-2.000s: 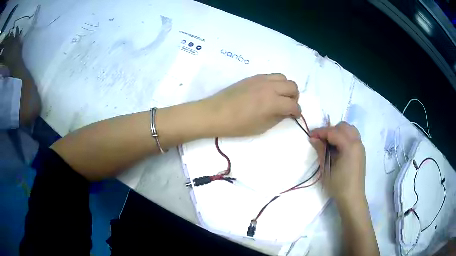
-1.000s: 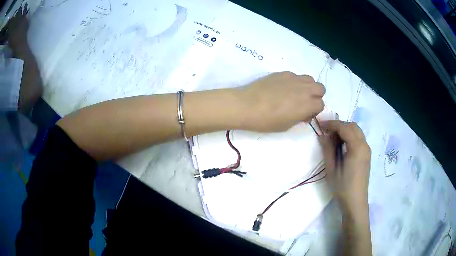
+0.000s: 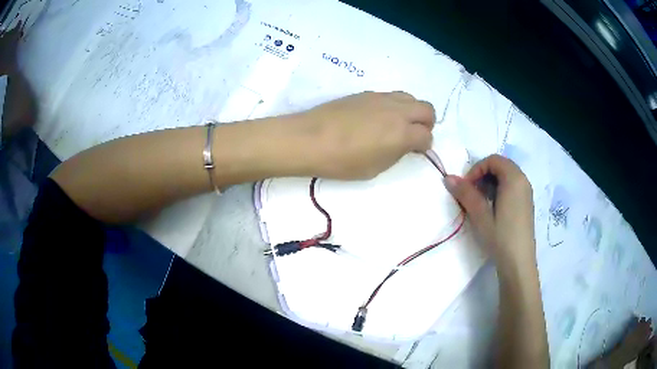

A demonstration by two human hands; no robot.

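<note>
The white panel (image 3: 374, 227) lies under my hands. My left hand (image 3: 374, 135) reaches across its upper part, and its fingertips grip the red and black wires (image 3: 425, 250). My right hand (image 3: 504, 194) pinches the same wires between thumb and forefinger at the panel's right side; a dark thing shows inside its curled fingers, too blurred to name. The wires curve down to a small black connector (image 3: 359, 318) near the bottom edge. A black jack (image 3: 288, 249) with a metal tip sits at the left edge, with a red and black lead running up under my left forearm.
The white bench cover (image 3: 173, 79) has ink marks and printed lettering. Thin pale cable loops (image 3: 461, 90) lie beyond the panel. Another person's arm (image 3: 16, 94) shows at the far left and a hand (image 3: 628, 347) at the lower right. A dark green surface (image 3: 504, 43) lies beyond the bench.
The view has shifted. My right fingers are spread more around the wires, and the lower wires now lie together in a smoother curve. The neighbouring wired panel at the right has left the view.
</note>
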